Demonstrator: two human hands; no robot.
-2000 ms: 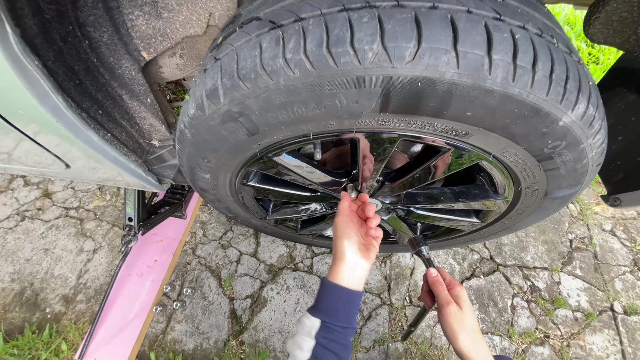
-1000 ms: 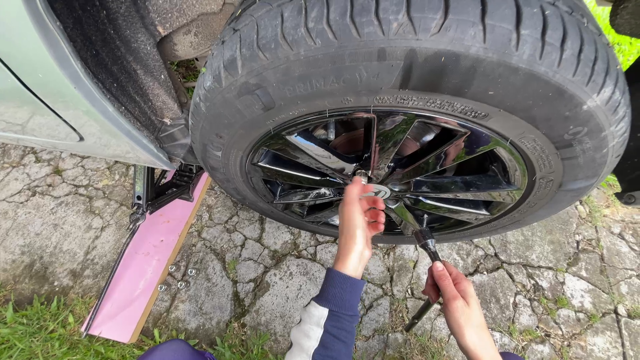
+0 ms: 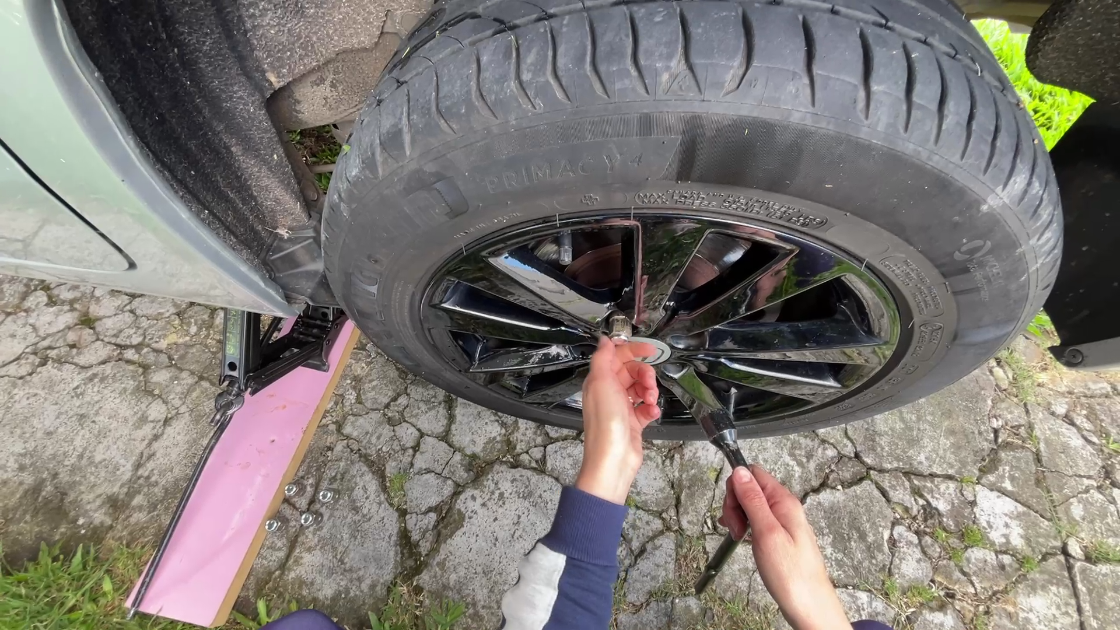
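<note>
A car tire [image 3: 542,162] on a glossy black alloy wheel [image 3: 752,341] fills the middle of the view. My left hand [image 3: 617,394] is at the hub, its fingertips at a metal lug nut [image 3: 619,326] just left of the round center cap [image 3: 652,350]. My right hand [image 3: 770,525] grips the shaft of a black lug wrench [image 3: 721,430], whose socket end lies in front of the lower spokes. Whether the socket touches the wheel is unclear. The wrench's other end points down, below my hand.
Left of the tire are the pale green car body [image 3: 79,227] and a black scissor jack [image 3: 280,350] over a pink board [image 3: 236,490]. A thin rod [image 3: 184,507] lies along the board. Several lug nuts [image 3: 308,518] rest on the cracked stone paving [image 3: 490,534]. Grass [image 3: 70,586] edges the lower left.
My left hand stays at the lug nut, with its fingers in a slightly different pose. My right hand keeps its hold on the wrench. The view has shifted slightly.
</note>
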